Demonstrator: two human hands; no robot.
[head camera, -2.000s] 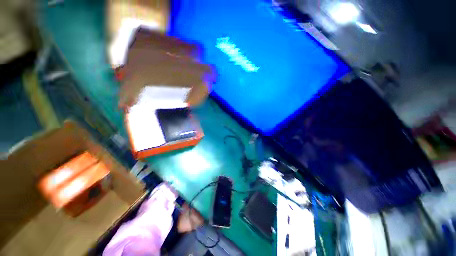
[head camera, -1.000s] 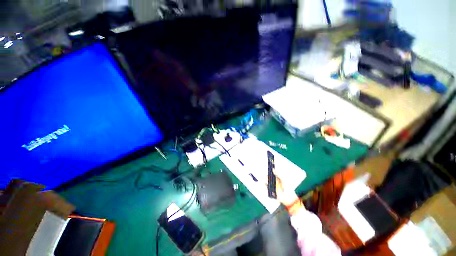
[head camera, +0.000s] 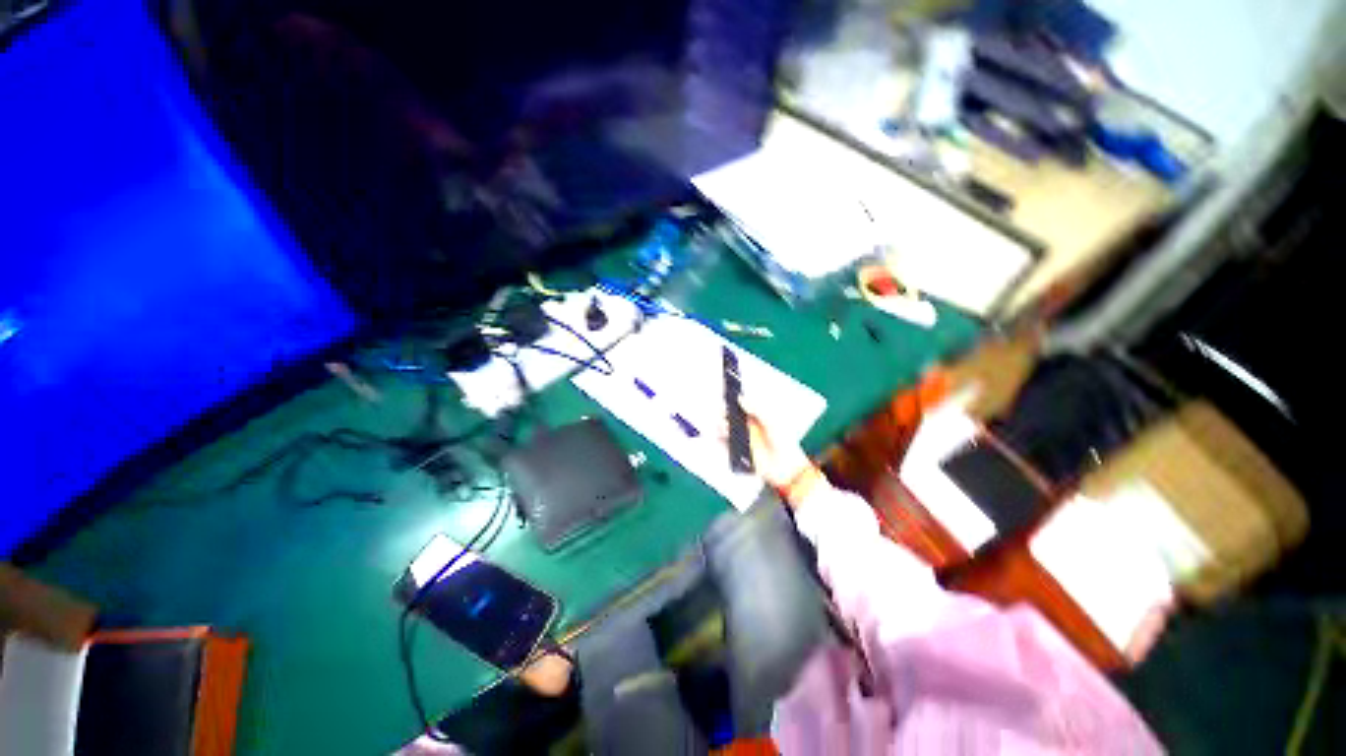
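My right hand (head camera: 772, 452) is around the lower end of a long black remote control (head camera: 732, 399), over a white paper sheet (head camera: 672, 369). My left hand (head camera: 546, 672) shows only in part, blurred, at the near corner of a smartphone (head camera: 484, 603); its grip is unclear. The phone's screen is dark with a pale strip at one end. A black set-top box (head camera: 573, 482) sits between phone and paper, with cables behind it. Two short dark sticks lie on the paper.
A blue TV screen (head camera: 133, 266) and a dark one (head camera: 443, 133) stand behind the green bench. A white power strip (head camera: 546, 347) holds black plugs. Open orange boxes with black units lie at lower left (head camera: 222, 694) and right (head camera: 886, 510). A thin cable loops by the phone.
The view swings right from the orange boxes and blue screen, then shifts so bench items sit further left. The right hand has come into view with the remote, still held over the paper.
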